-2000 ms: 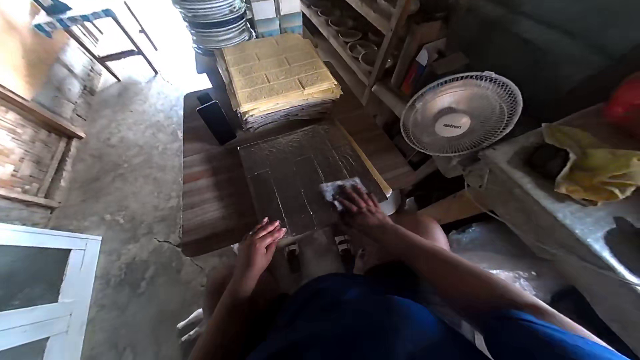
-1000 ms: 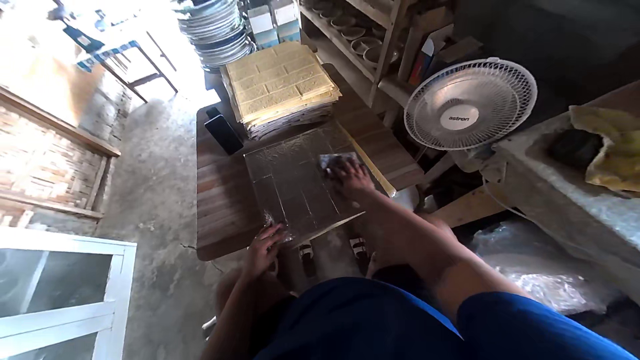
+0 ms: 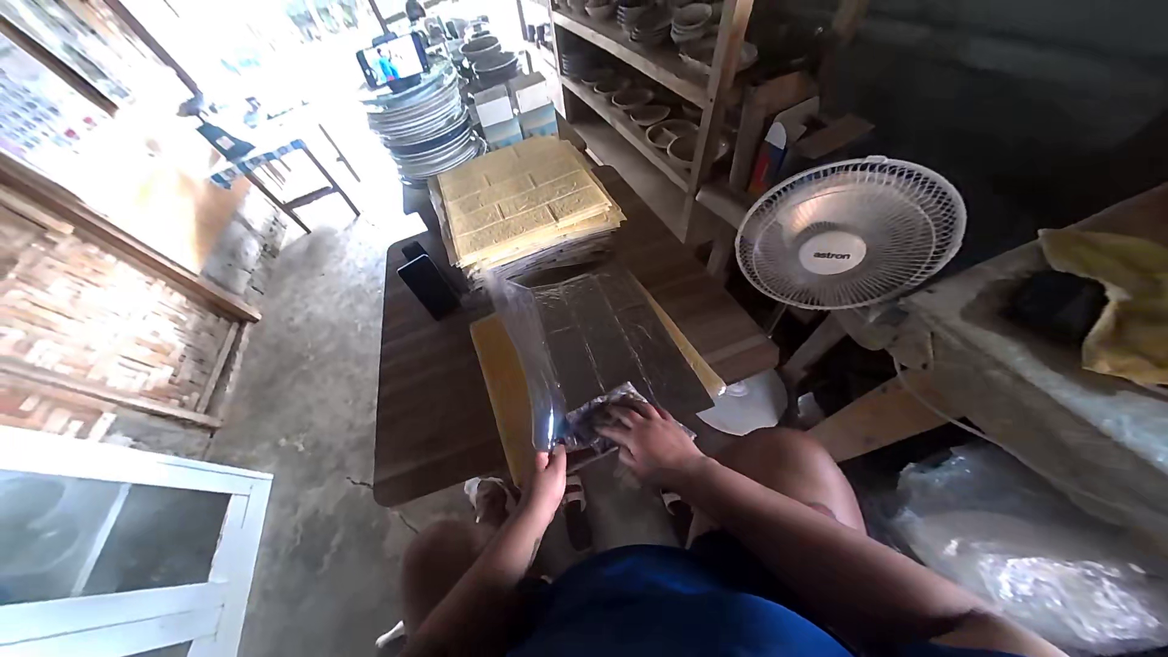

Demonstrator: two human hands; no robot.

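Note:
A dark panel with a brick pattern (image 3: pixel 602 333) lies on the brown wooden table (image 3: pixel 415 392). Clear plastic film (image 3: pixel 529 356) covers part of it and is lifted along the left side, baring a yellow strip (image 3: pixel 506 392) beneath. My left hand (image 3: pixel 547 479) pinches the film's near left corner. Under my right hand (image 3: pixel 652 443) is a crumpled patterned cloth (image 3: pixel 607 411), pressed on the panel's near edge. Behind the panel stands a stack of yellow brick-patterned sheets (image 3: pixel 525 201).
A smartphone (image 3: pixel 427 283) lies left of the stack. An Astron fan (image 3: pixel 849 233) stands at the right, beside a ledge (image 3: pixel 995 365) with a yellow cloth (image 3: pixel 1131 310). Stacked plates (image 3: pixel 424 128) and a wooden shelf of bowls (image 3: pixel 639 59) are behind the table.
My left hand now holds the film, which has been raised along the left side. My right hand has moved with the cloth toward the panel's near edge.

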